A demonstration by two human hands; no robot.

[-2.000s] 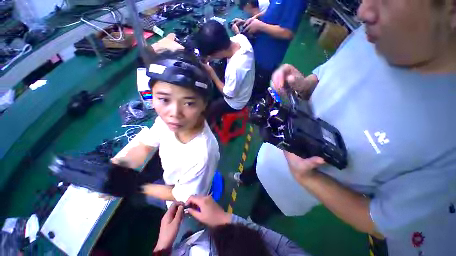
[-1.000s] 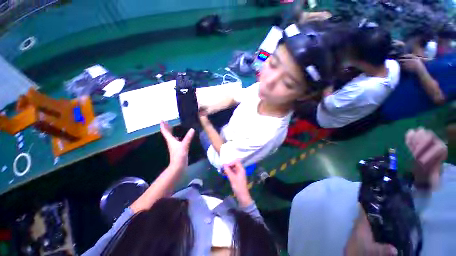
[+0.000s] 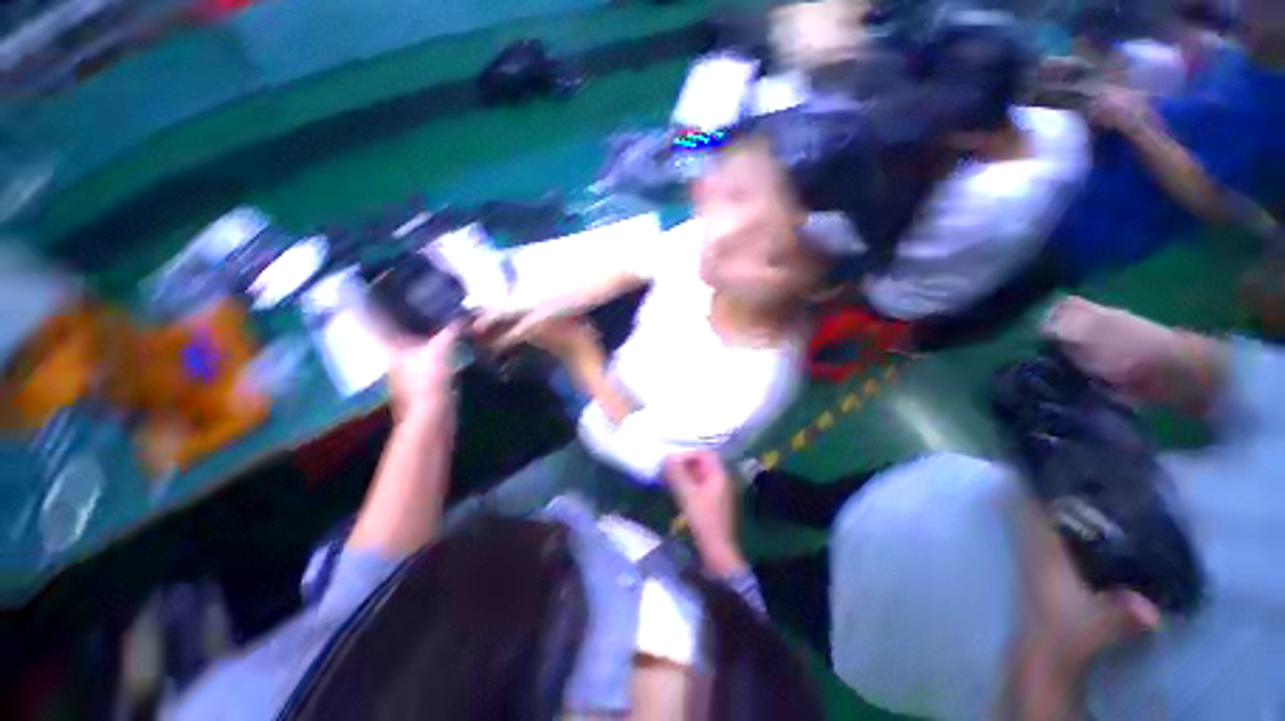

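The picture is strongly blurred. A black device unit (image 3: pixel 419 293) is over the bench, left of the seated person in white. My left hand (image 3: pixel 423 378) is stretched out to it, with the fingers at its lower edge and closed on it as far as the blur shows. The seated person's hands are close to its right side. My right hand (image 3: pixel 699 490) is raised in front of my body with curled fingers; whether it pinches something small cannot be told.
An orange fixture (image 3: pixel 197 373) with a blue piece stands on the green bench (image 3: pixel 303 437) at left. White sheets (image 3: pixel 585 265) lie behind the seated person's arm (image 3: pixel 599 366). At right, a standing person holds another black unit (image 3: pixel 1106 472). A red stool (image 3: pixel 855 342) stands behind the seated person.
The device unit has moved left and turned from its upright pose. My left hand, open and empty one second ago, has reached forward-left to it. My right hand stays nearly in place.
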